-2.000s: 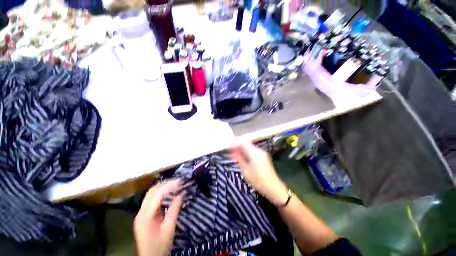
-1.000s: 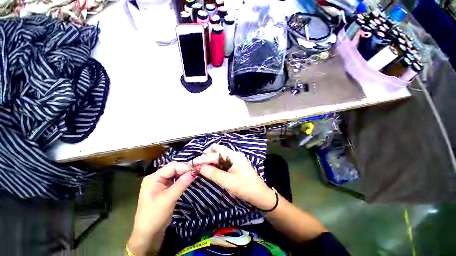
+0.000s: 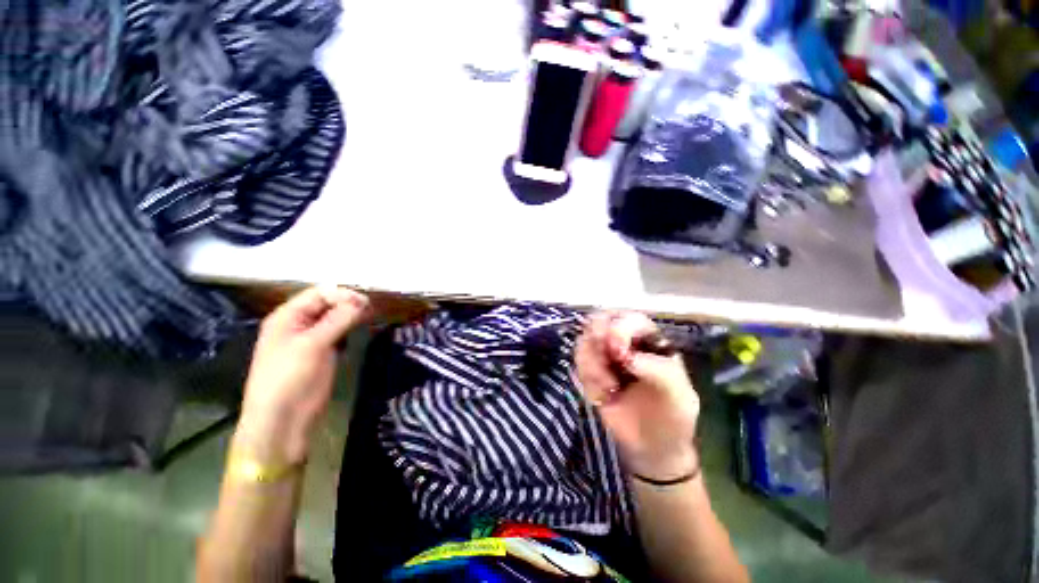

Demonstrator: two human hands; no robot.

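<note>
The dark garment with white stripes [image 3: 490,421] lies bunched on the lap, below the table edge. My left hand [image 3: 302,347] is left of it, apart from the cloth, with thumb and fingers pinched; no object shows in the pinch. My right hand [image 3: 638,370] is at the garment's right side, fingers curled around a small dark item [image 3: 675,339] too blurred to name. Part of the garment's upper right is hidden by this hand. No needle or thread can be made out.
A striped garment heap [image 3: 217,148] covers the table's left. A phone [image 3: 554,114] on a stand, red spool [image 3: 608,112], plastic bag with dark contents [image 3: 689,171] and pink-lilac spool basket [image 3: 921,245] stand across the table [image 3: 433,245]. A blue bin [image 3: 786,456] is below.
The hands were together over the garment one second ago; they are now wide apart, left hand to the left, right hand to the right. The view has shifted, so table things appear farther right.
</note>
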